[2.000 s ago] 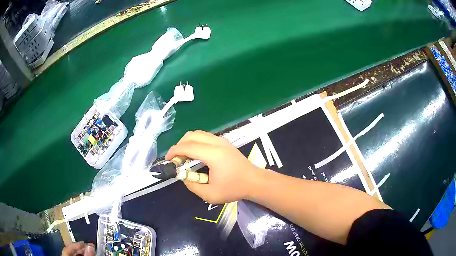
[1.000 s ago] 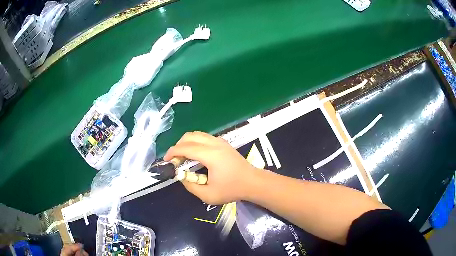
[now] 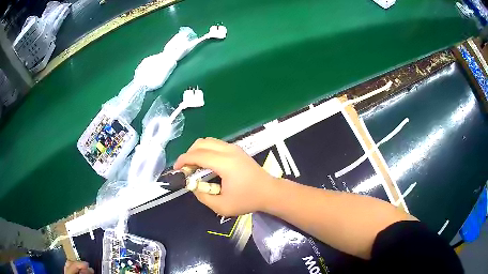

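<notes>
My right hand is closed around the cream-yellow handles of pliers, whose dark jaws point left over the white taped edge of the black sheet. A white open housing with a circuit board inside lies at the bottom left, cut off by the frame. A clear plastic bag around its cord runs up onto the green belt, ending at a white plug. My left hand shows only as fingertips at the bottom edge, left of the housing. Whether it holds anything is hidden.
A second open unit with bagged cord and plug lies on the green belt. A blue bin is at the bottom left. White parts lie beyond the belt at top left. Something blue is at the right edge.
My left fingertips have drawn slightly down and left from the housing. My right hand and the pliers have barely moved. The white item at the top edge has shifted slightly.
</notes>
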